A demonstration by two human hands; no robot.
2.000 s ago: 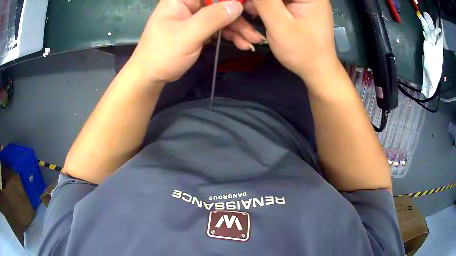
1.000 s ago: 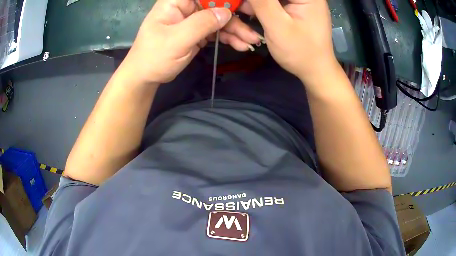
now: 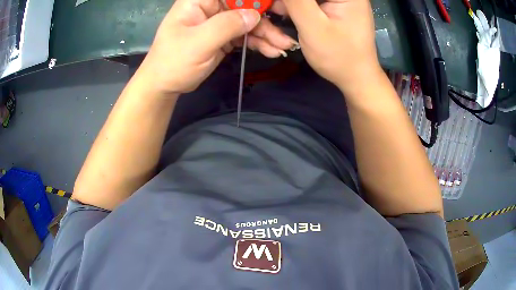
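Observation:
A red digital probe thermometer [image 3: 247, 4] with small grey buttons is at the top edge of the picture, its upper part cut off. Its thin metal probe stem [image 3: 242, 79] points down towards my shirt. My left hand [image 3: 195, 48] is closed on the thermometer, the thumb on its narrow end. My right hand [image 3: 334, 42] is beside it at the right, partly cut off by the top edge. Its fingertips near the housing are hidden, so I cannot tell whether it holds anything.
A black electric screwdriver [image 3: 431, 73] lies at the right with its cord. A white glove [image 3: 486, 62] and red-handled pliers [image 3: 443, 10] lie beyond it. Clear plastic trays [image 3: 452, 141] are beside my right forearm. A blue crate [image 3: 28, 195] stands on the floor at left.
The thermometer has come down slightly into view, showing more of the red body and its buttons. My left hand has shifted slightly with it. The right hand has hardly moved.

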